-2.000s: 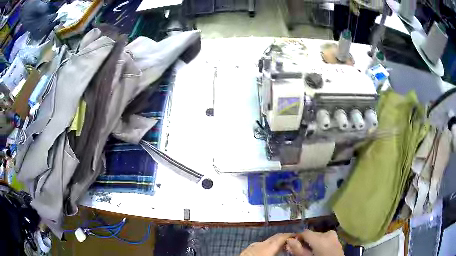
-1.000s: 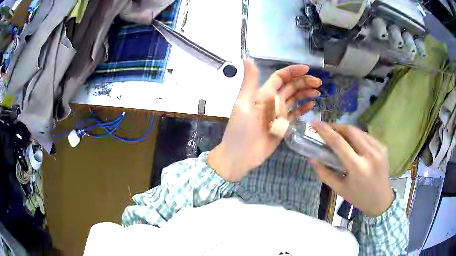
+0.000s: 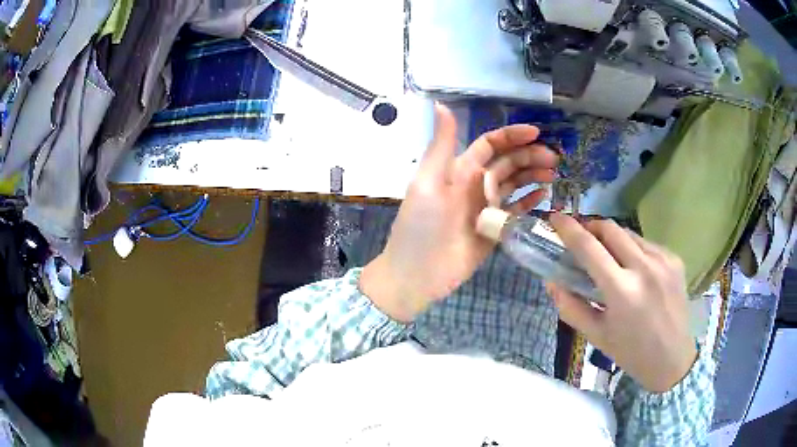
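My right hand (image 3: 625, 292) holds a small clear bottle (image 3: 552, 257) with a pale cap, tilted so the cap end points up and left. My left hand (image 3: 446, 205) is open, palm up, fingers apart and slightly curled. The bottle's cap end is in front of the left palm; whether it touches the palm I cannot tell. A pale curved strip above the cap lies by the left fingers; I cannot tell what it is. Both hands are in front of the table's front edge.
The overlock machine (image 3: 616, 87) stands at the upper right, with brown thread waste over a blue patch (image 3: 603, 157) below it. Olive-green panels (image 3: 708, 166) hang at the right. Grey-brown pieces (image 3: 65, 113) and blue plaid cloth (image 3: 218, 87) lie left, near a striped strip (image 3: 315, 70).
The view has tilted down since the earliest frame, where the hands were together at the bottom edge. Since one second ago, the hands and bottle have hardly moved.
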